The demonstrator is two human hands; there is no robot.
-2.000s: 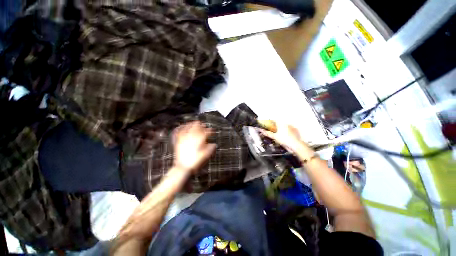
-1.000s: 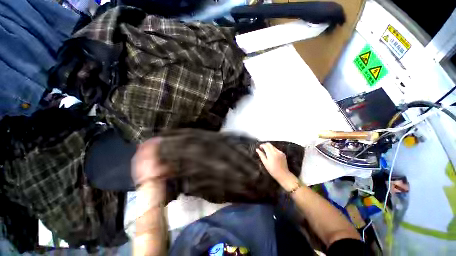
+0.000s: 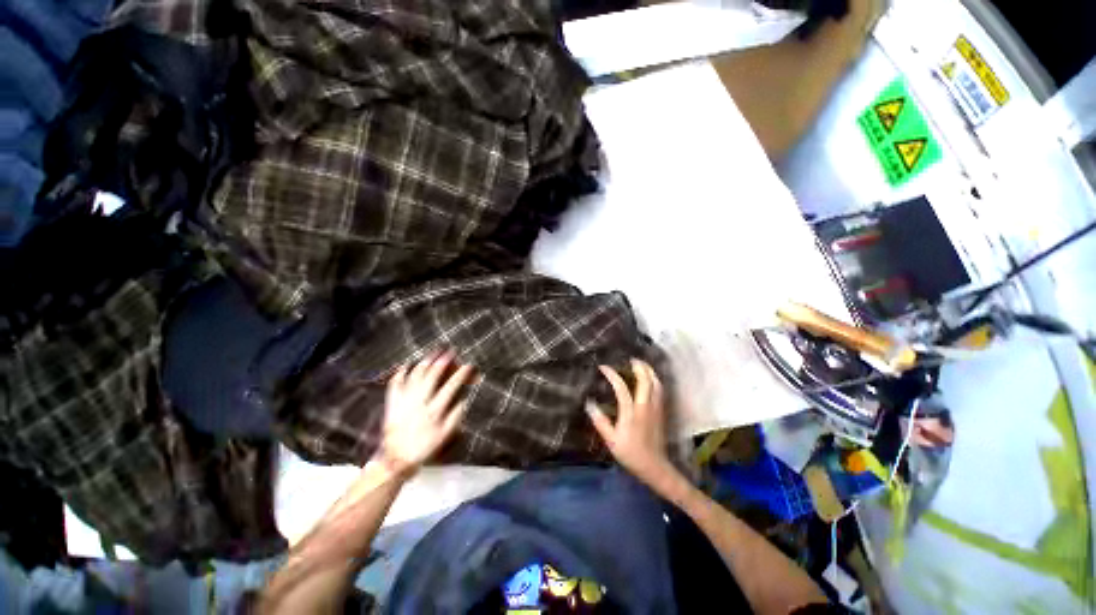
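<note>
A dark brown plaid garment piece (image 3: 529,348) lies over the padded sleeve board in front of me, with some wrinkles. The board's plain dark rounded end (image 3: 216,360) shows to the left of it. My left hand (image 3: 426,406) rests on the piece near its middle, fingers spread. My right hand (image 3: 632,415) lies on its right end, fingers spread and slightly bent. Whether the fingers pinch cloth cannot be told. The steam iron (image 3: 835,360) with a pale wooden handle stands at the right table edge, touched by neither hand.
A large plaid pile (image 3: 373,180) lies beyond my hands. A second plaid pile (image 3: 108,408) drapes at far left. White table cover (image 3: 697,192) shows beyond the work. A dark rectangular iron rest (image 3: 895,258), hose and cable are at right, near the panel's green warning label (image 3: 899,135).
The iron left my right hand and stands at the right edge. Both hands are now on the plaid piece, which has been shifted and lies with its check lines slanting.
</note>
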